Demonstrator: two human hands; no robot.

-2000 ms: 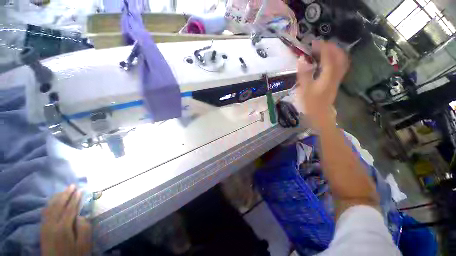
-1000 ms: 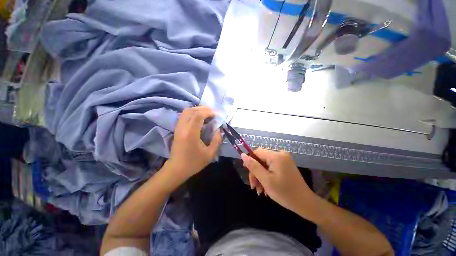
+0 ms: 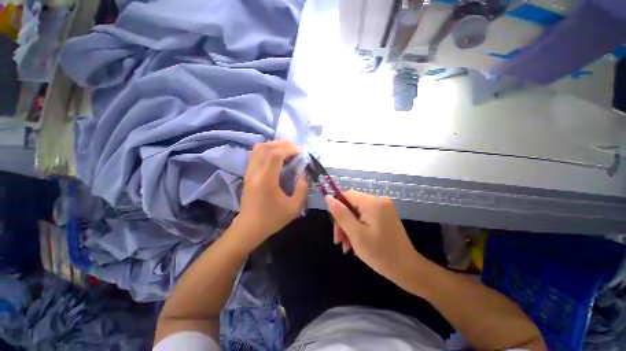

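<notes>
A large blue-grey garment [image 3: 185, 130] lies in folds left of the needle area, with more of it hanging below the table edge. My left hand [image 3: 268, 185] pinches the edge of the cloth at the table's front edge. My right hand [image 3: 371, 223] holds dark red thread snips [image 3: 324, 179], blades pointing up and left at the cloth beside my left fingers. The blades look nearly closed. Bright glare hides whether the tips touch the cloth.
The white sewing machine head [image 3: 439, 34] is at the top, with a grey cylindrical fitting [image 3: 405, 89] and a purple cloth strip [image 3: 573, 41]. A thin rod [image 3: 467, 151] and a ruled scale [image 3: 425, 192] run along the table's front. A blue basket [image 3: 535, 281] is at lower right.
Since two seconds ago, my right hand has come from the machine's far right to the cloth, with the snips. Over the last second, the snips' blades have come closer together.
</notes>
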